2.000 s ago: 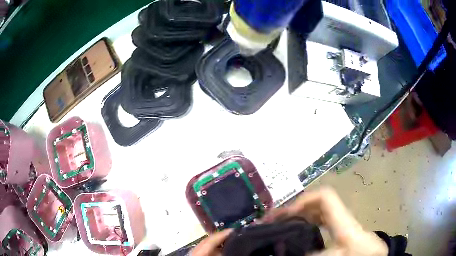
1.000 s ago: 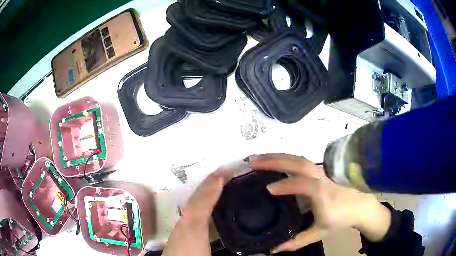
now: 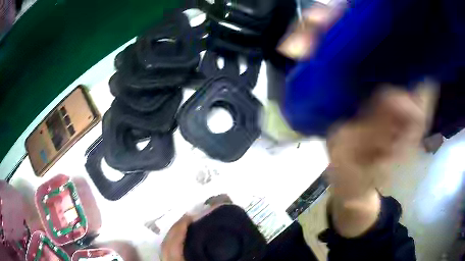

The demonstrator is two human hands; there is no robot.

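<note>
A housing with a black cover on top (image 3: pixel 224 234) is at the bottom centre, its dark round middle facing up. My left hand (image 3: pixel 176 238) is partly hidden at its left side and holds it. A blue electric screwdriver (image 3: pixel 324 94) hangs large and blurred at the upper right, its pale nose towards the left. My right hand (image 3: pixel 380 135) is strongly blurred and overlaps the lower side of the screwdriver; it appears closed around it, with the fingers unclear. The screwdriver's tip and any screw cannot be made out.
Stacked black frame covers (image 3: pixel 137 135) and another cover (image 3: pixel 223 120) lie on the white bench. A smartphone (image 3: pixel 62 130) lies at the left. Pink housings (image 3: pixel 63 209) stand at the lower left. A green conveyor (image 3: pixel 92 38) runs behind. Another person's hand (image 3: pixel 306 33) seems visible at the top.
My right hand has left the covered housing and moved up and right to the screwdriver. My left hand stays at the housing. The view has shifted, so the bench items sit lower and further left.
</note>
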